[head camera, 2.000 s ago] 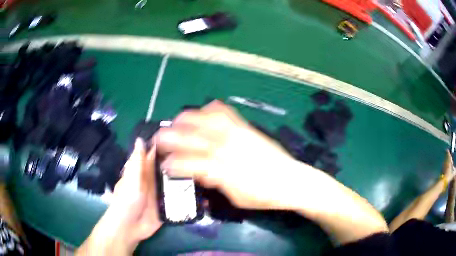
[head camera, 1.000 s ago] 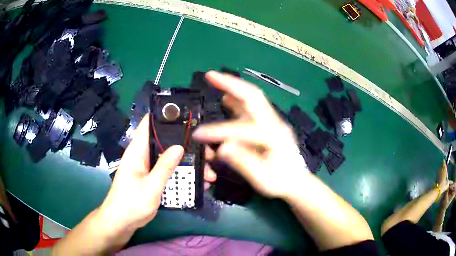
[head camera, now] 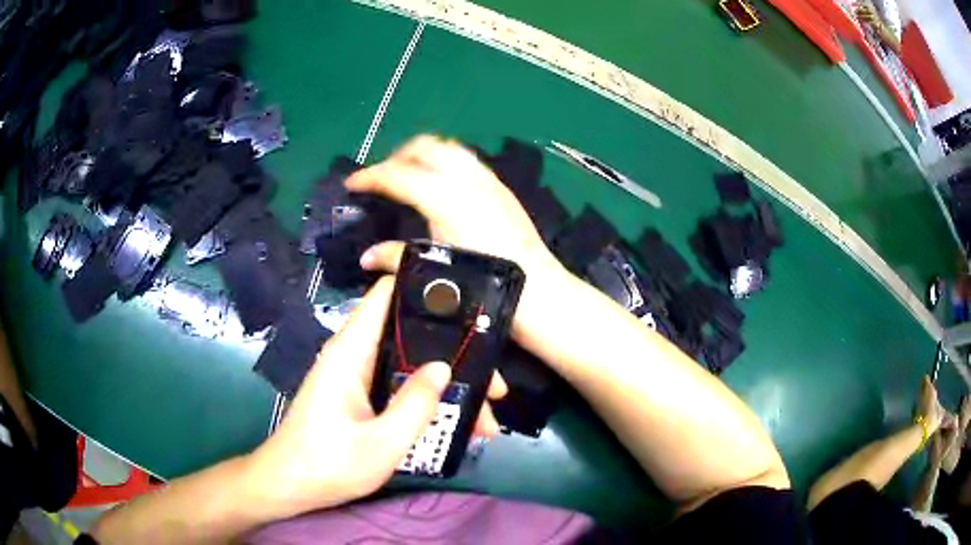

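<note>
A black phone body (head camera: 439, 335) is held tilted by my left hand (head camera: 367, 399), thumb over the keypad board (head camera: 431, 439) and fingertips showing at its right edge. The round speaker (head camera: 442, 298) and red wires show in its upper half. My right hand (head camera: 453, 197) is beyond the phone body's top edge, over loose black inner covers (head camera: 351, 229), fingers bent and spread. No piece is clearly seen between its fingers, and its underside is hidden.
Heaped black covers (head camera: 202, 181) lie left, more (head camera: 681, 293) right. Tweezers (head camera: 605, 172) lie beyond. A pale strip (head camera: 639, 94) crosses the green bench. Red trays (head camera: 815, 27) are at the far right. Another person's arm (head camera: 878, 463) is at the right edge.
My right hand has moved from beside the phone body to the covers beyond it. The phone body has shifted right and nearer to me and is tilted. The view has shifted.
</note>
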